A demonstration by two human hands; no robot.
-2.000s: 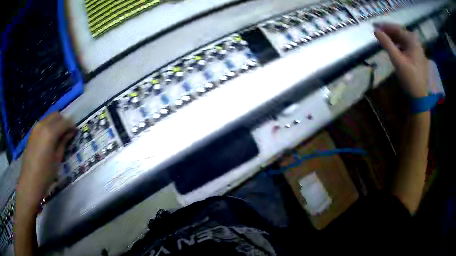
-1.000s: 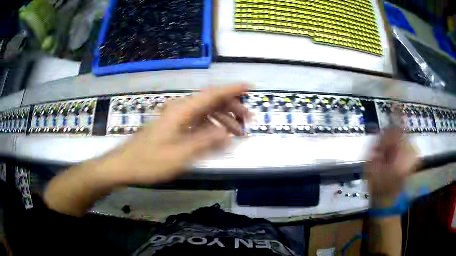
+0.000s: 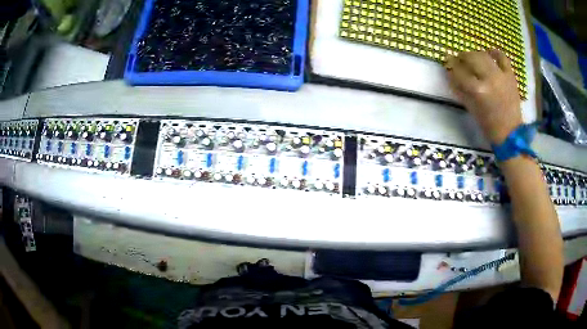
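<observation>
My right hand, with a blue strap on its wrist, reaches over the line to the white tray. Its fingers curl down at the front edge of the rows of yellow-topped transformers. Whether they grip one is hidden. My left hand is out of the picture; a dim, blurred forearm-like shape shows at the lower left edge. In front of me a circuit board panel lies in the line. Yellow tops show at its right end; none are clear at its left end.
More panels lie in the line, one at right and one at left. A blue bin of black parts stands behind. On the front ledge are a dark pad and small loose parts. A blue cord runs by the ledge.
My right hand has moved from the line back to the transformer tray. My left hand has left the picture from over the middle panel. The view has shifted a little.
</observation>
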